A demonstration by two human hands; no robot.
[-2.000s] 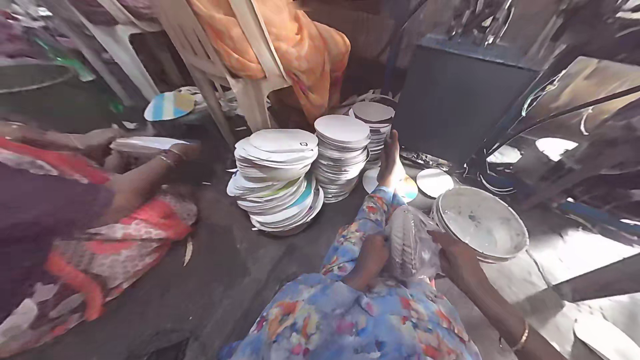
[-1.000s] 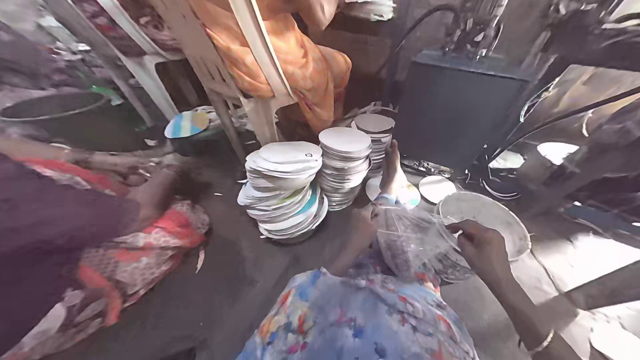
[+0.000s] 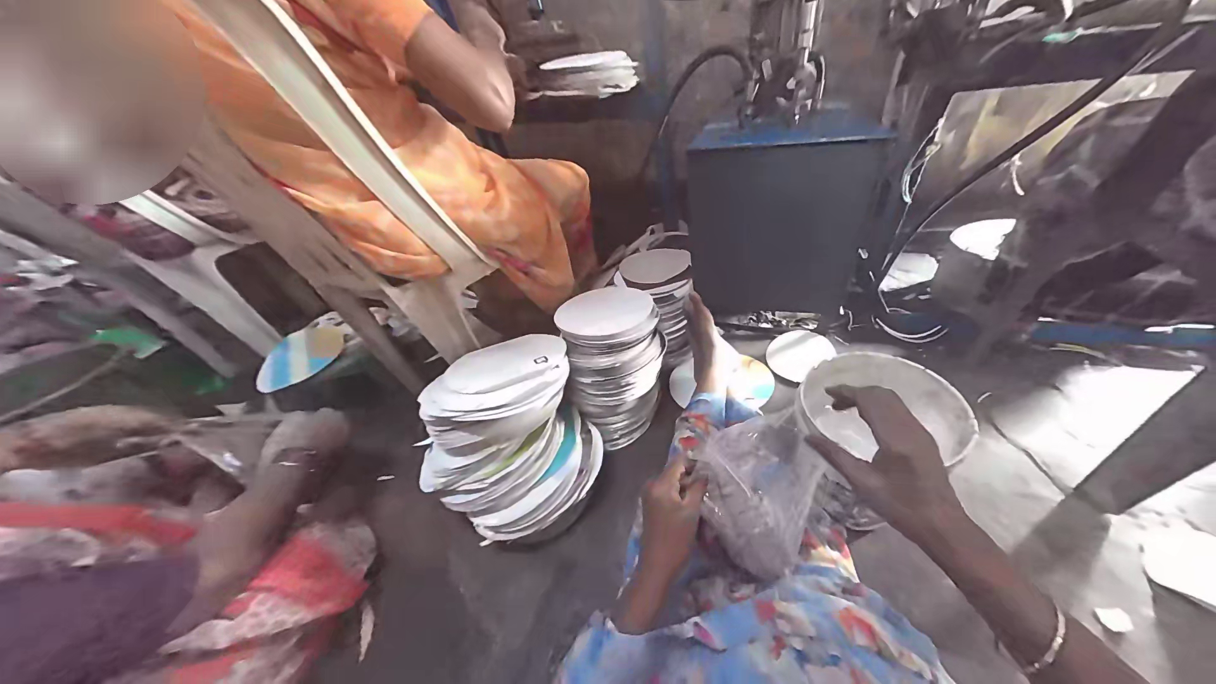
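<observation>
My left hand (image 3: 673,513) is closed on the edge of a clear plastic bag (image 3: 760,494), which lies over my lap. Just right of the bag, my right hand (image 3: 883,451) is raised with thumb and fingers apart and nothing visible between them. Behind that hand stands a round white tub (image 3: 955,418), partly hidden by it; its contents are hard to make out. Beyond my left hand, a leaning stack of white discs (image 3: 513,437) and a straighter stack of discs (image 3: 613,366) stand on the floor, with another disc stack (image 3: 657,271) behind them.
A dark blue metal cabinet (image 3: 784,218) stands ahead. Ahead left, a person in orange (image 3: 418,180) sits on a plastic chair (image 3: 361,133); another person's arm (image 3: 256,513) is at the left. Loose discs (image 3: 800,356) lie near my outstretched foot (image 3: 703,342).
The view has shifted. My right hand has opened beside the bag, and the bag, bunched upright between my hands two seconds ago, is more spread out.
</observation>
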